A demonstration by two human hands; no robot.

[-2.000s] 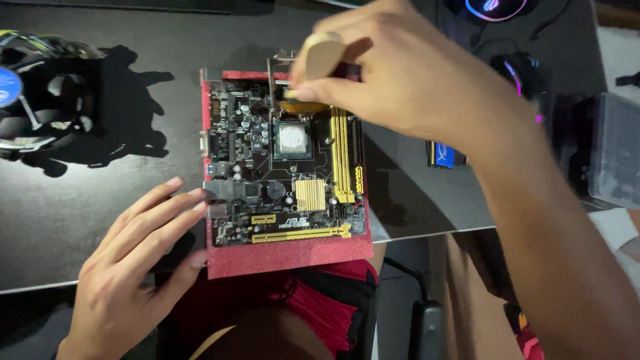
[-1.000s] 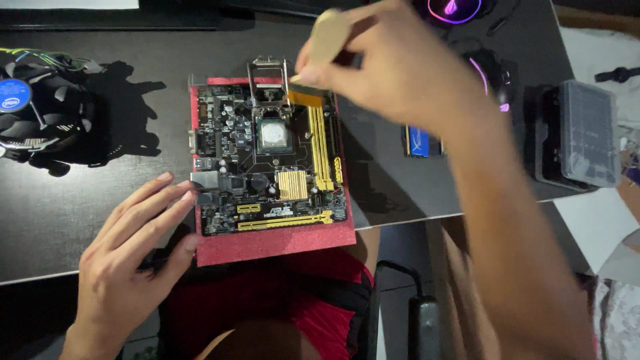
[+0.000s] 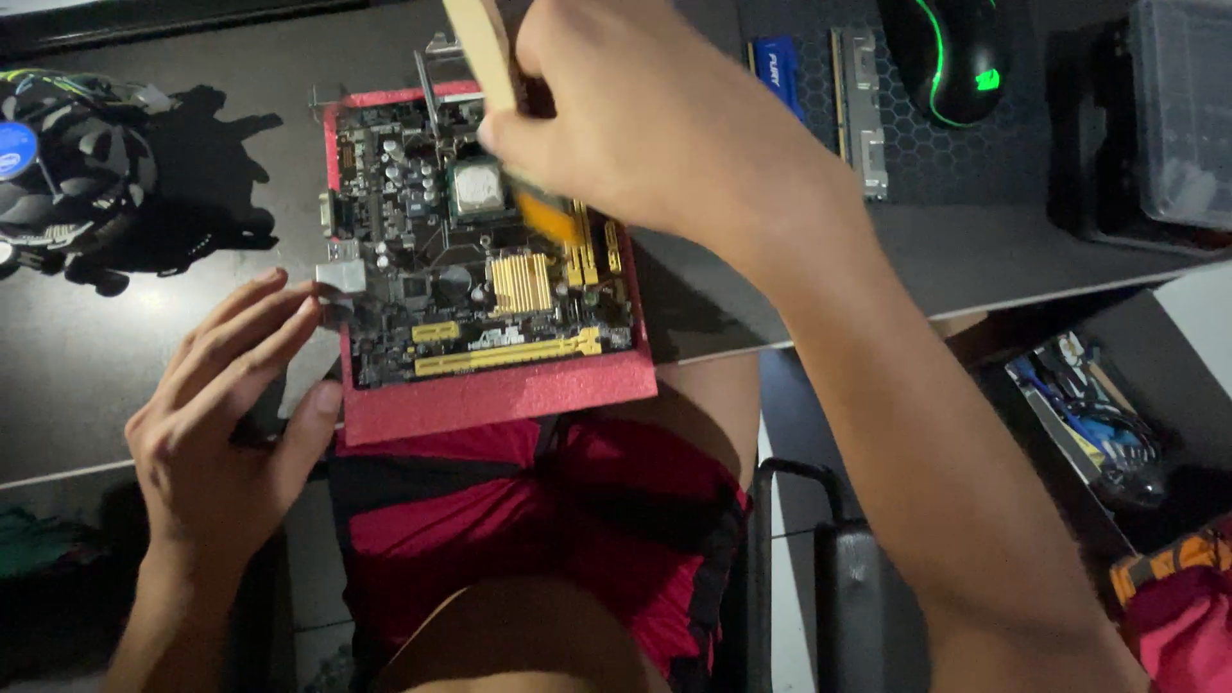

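A computer motherboard [image 3: 414, 286] lies on a pink foam sheet [image 3: 500, 404] that overhangs the table's front edge. My right hand [image 3: 597, 115] is closed around the pale handle of a flat brush [image 3: 481, 58]; its orange bristles, blurred, are over the board between the processor and the yellow memory slots. Grey paste covers part of the processor [image 3: 477, 187] in its socket, and the socket's metal lever [image 3: 426, 91] stands raised. My left hand [image 3: 226, 395] rests at the board's left edge, fingertips by the metal port housing [image 3: 342, 277], thumb on the foam's edge.
A CPU cooler fan [image 3: 72, 183] with wires stands at the left. To the right are a blue memory module [image 3: 776, 77], a silver-coloured module [image 3: 859, 114], a lit mouse [image 3: 948, 58] and a clear plastic box [image 3: 1189, 115]. Below the table is a black chair armrest [image 3: 799, 472].
My right hand has brought the brush from the board's upper part down beside the processor. My left hand stays at the board's left edge. The view has shifted.
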